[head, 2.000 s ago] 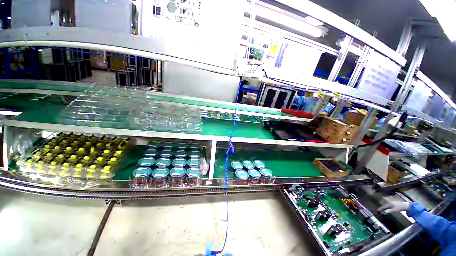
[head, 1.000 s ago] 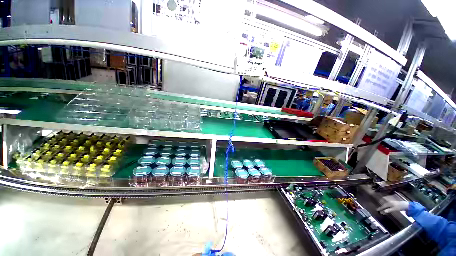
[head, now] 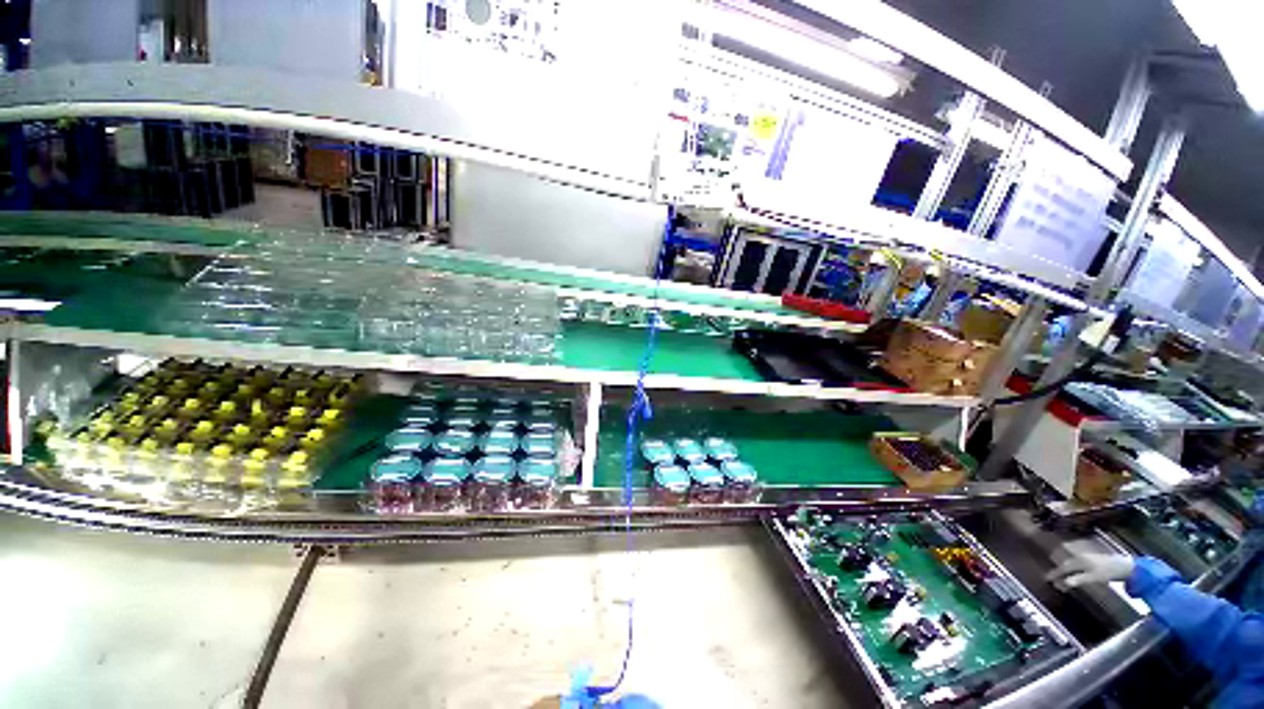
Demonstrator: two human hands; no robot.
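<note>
A green circuit board [head: 901, 596] lies in a dark frame [head: 818, 604] with pale rails at the lower right. Black parts, white pieces and orange-red toroids [head: 963, 561] stand on it. At the bottom edge, a small piece of a wrist with a blue strap and sleeve [head: 610, 697] shows, cut off by the picture's edge. Which of my hands it belongs to and what its fingers do cannot be told. Yellow-topped components [head: 208, 423] and blue-topped capacitors [head: 471, 450] stand in rows in clear trays on the lower shelf.
Another person's pale-gloved hand [head: 1091, 569] and blue sleeve reach in from the right, beside the board. A blue cord [head: 639, 409] hangs over the shelf. Clear trays [head: 374, 305] lie on the upper shelf. A cardboard parts box [head: 918, 460] stands on the lower shelf's right.
The framed board has shifted slightly left. The wrist and sleeve at the bottom edge have moved slightly and show a little more. The other person's hand has hardly moved.
</note>
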